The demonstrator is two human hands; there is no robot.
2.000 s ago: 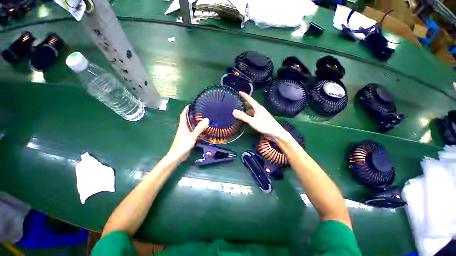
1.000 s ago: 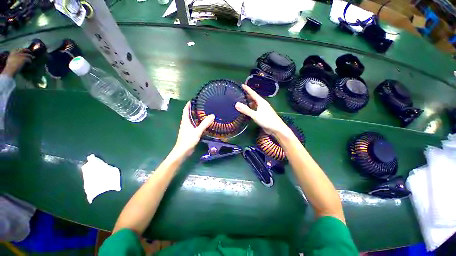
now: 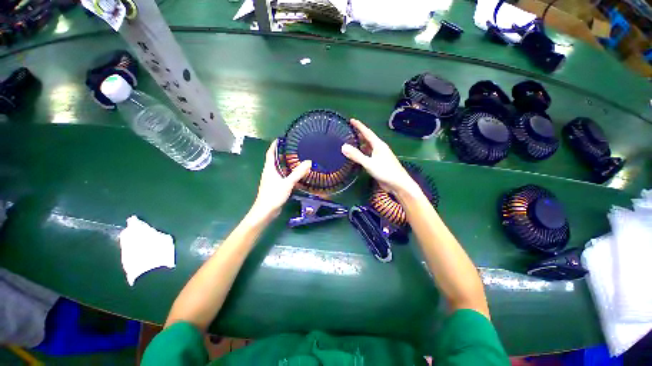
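A round black clip-on fan (image 3: 322,148) is held between both hands above the green bench, its smooth centre disc facing up. Orange glints show between its lower ribs. My left hand (image 3: 281,179) grips its left side, thumb at the disc's lower edge by a tiny blue dot. My right hand (image 3: 372,159) grips its right side, thumb on the disc's right edge. Its spring clip (image 3: 314,211) shows below it. A second fan (image 3: 393,204) lies partly under my right forearm, with its clip (image 3: 370,233) beside it.
Several black fans (image 3: 482,134) sit on the green belt (image 3: 286,86) beyond. Another fan (image 3: 536,219) lies at the right by white bags (image 3: 626,268). A clear bottle (image 3: 168,132) lies by the slanting steel post (image 3: 171,71). A white cloth piece (image 3: 146,249) lies at left.
The fans on the belt have shifted to the right. The other person's hand at the far left has gone from view. My hands keep their hold on the fan with little movement.
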